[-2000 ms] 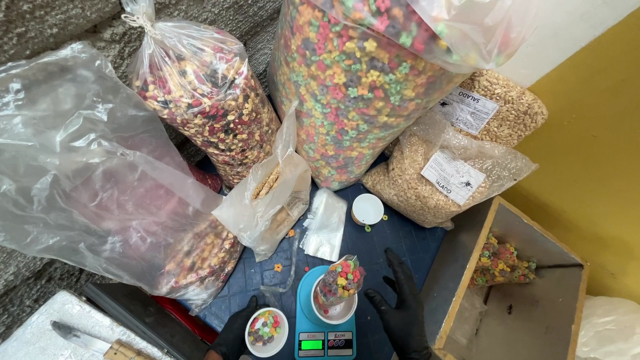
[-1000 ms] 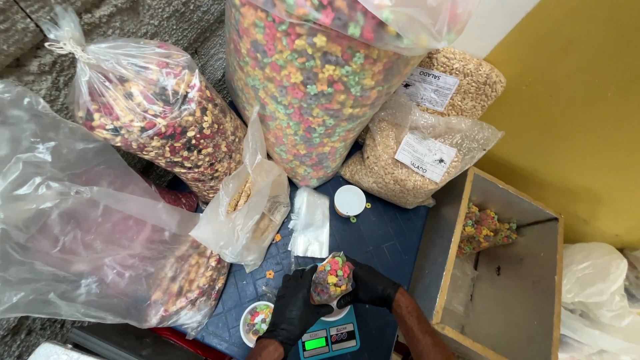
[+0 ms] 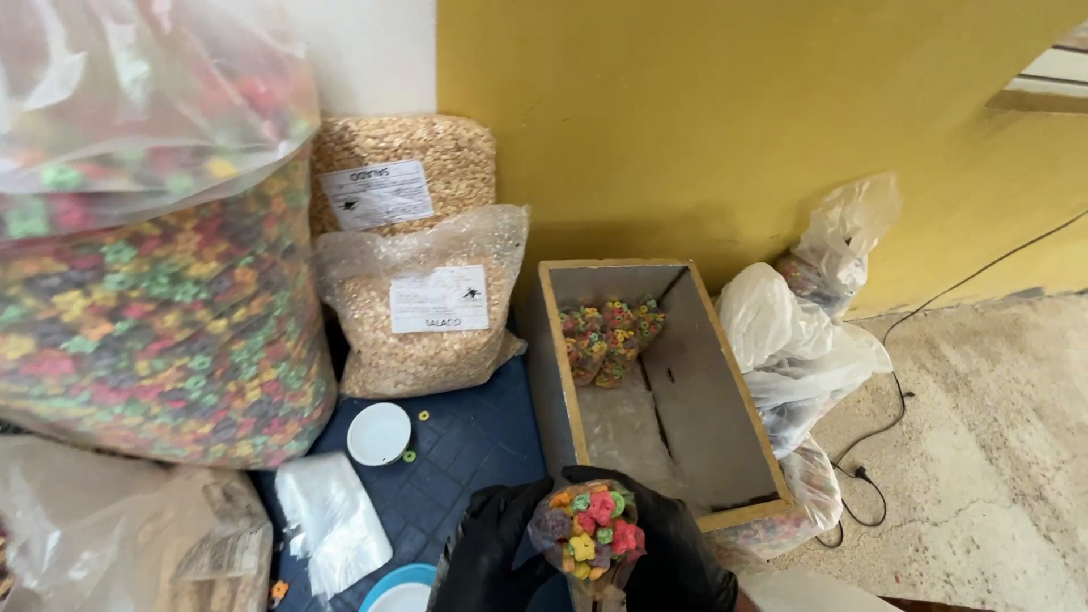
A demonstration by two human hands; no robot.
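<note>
Both hands wear black gloves at the bottom centre. My left hand (image 3: 493, 548) and my right hand (image 3: 671, 544) grip a small clear plastic bag of colourful flower- and ring-shaped cereal (image 3: 591, 527) from its two sides. The bag is upright over the table edge, close to the near end of a wooden box (image 3: 557, 340). Filled cereal bags (image 3: 608, 340) lie in the far left corner of that box. At the bottom edge, left of my left hand, part of a blue scale (image 3: 399, 591) shows with a white round piece on it.
On the blue table (image 3: 433, 476) are a white bowl (image 3: 379, 433), a stack of clear bags (image 3: 336, 518) and loose cereal pieces. A huge cereal sack (image 3: 161, 331) stands left, beside two labelled bags of pale grains (image 3: 425, 348). White plastic bags (image 3: 790, 357) and a black cable (image 3: 901, 408) lie right of the box.
Both hands have lifted the small cereal bag off the scale area and carried it right, to the box. The view has swung right.
</note>
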